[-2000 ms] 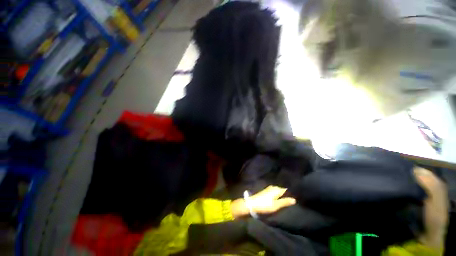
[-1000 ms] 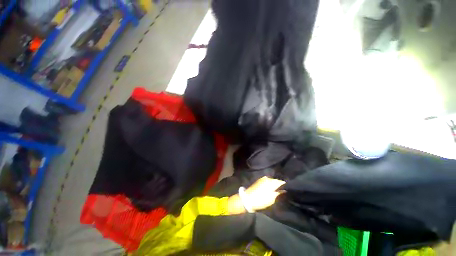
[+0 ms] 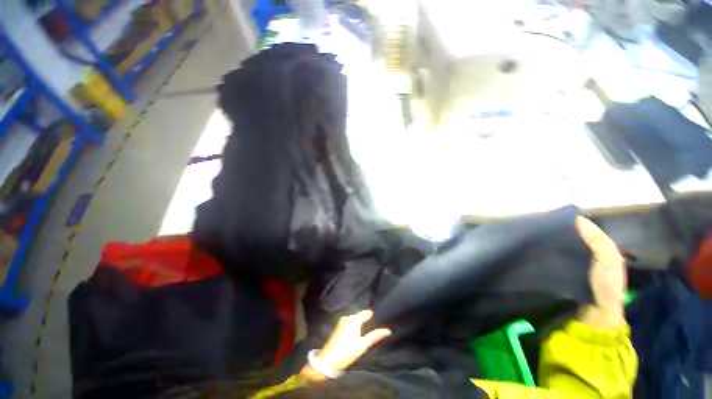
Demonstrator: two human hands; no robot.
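A black garment piece [image 3: 500,273] is stretched between my two hands over the lap, in front of the table edge. My left hand [image 3: 347,343], with a white band at the wrist, is at the piece's left end, thumb apart; its fingertips meet the dark cloth. My right hand [image 3: 605,265] holds the piece's upper right corner, its fingers partly behind the cloth. A long black stack of workpieces [image 3: 281,156] is draped over the table's left end. The white sewing machine [image 3: 500,70] stands behind, washed out by glare.
A red crate [image 3: 168,261] with black pieces over it is at lower left. A green crate [image 3: 507,354] sits below the held piece. Folded dark cloth [image 3: 663,136] and a flat black rectangle [image 3: 611,146] lie at right. Blue shelving [image 3: 58,109] stands left.
The view has shifted, bringing more of the table's right side into frame. My right hand, nearly out of frame a second ago, now shows with the piece's corner raised.
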